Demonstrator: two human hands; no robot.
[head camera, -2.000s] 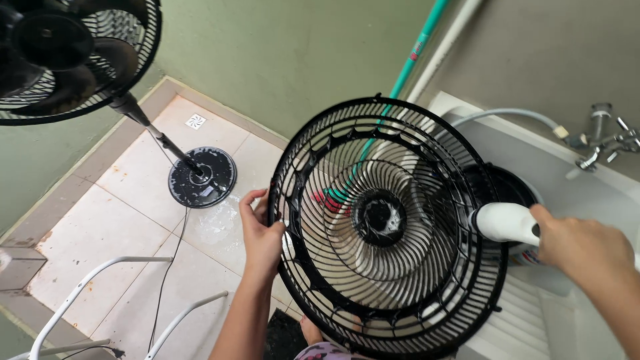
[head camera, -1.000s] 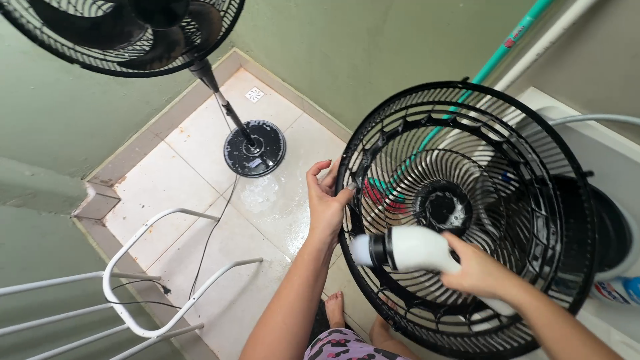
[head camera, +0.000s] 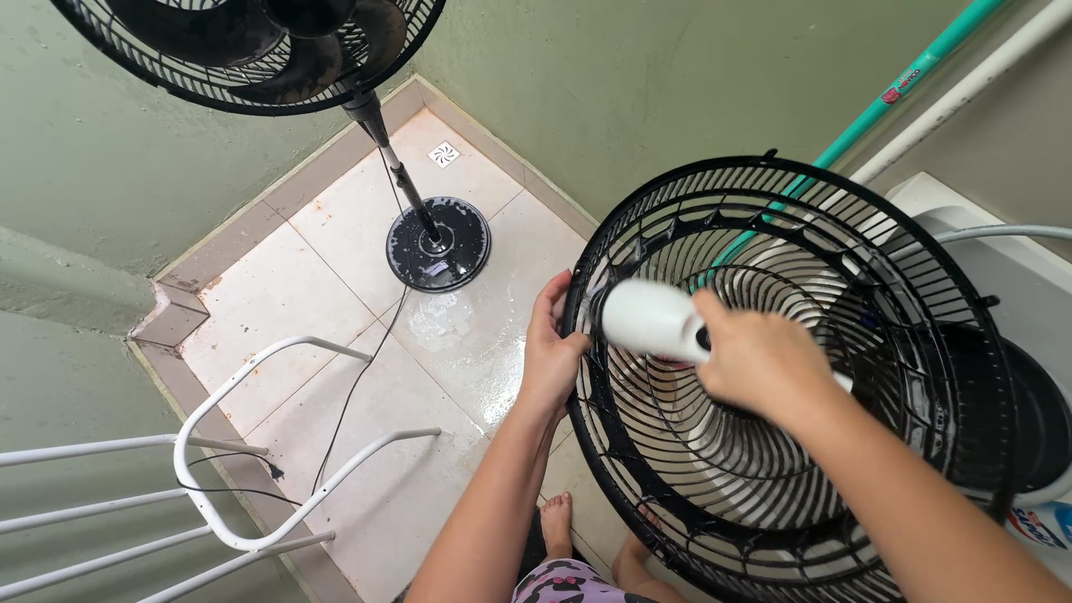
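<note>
My left hand grips the left rim of a round black fan grille, which is wet with some foam on its ribs. My right hand is closed around the handle of a white handheld scrubber, blurred by motion. The scrubber's head lies against the upper left part of the grille, close to my left fingers; its working face is hidden. Through and beyond the grille's right side a black basin shows.
A black pedestal fan, its base on the wet tiled floor, stands ahead left. A white metal frame and a thin cable are at lower left. A green pole leans beside a white sink. A bottle is at lower right.
The scrubber has gone from the grille's right side to its left side, then up along the left rim. My left hand stays on the rim. The view has shifted.
</note>
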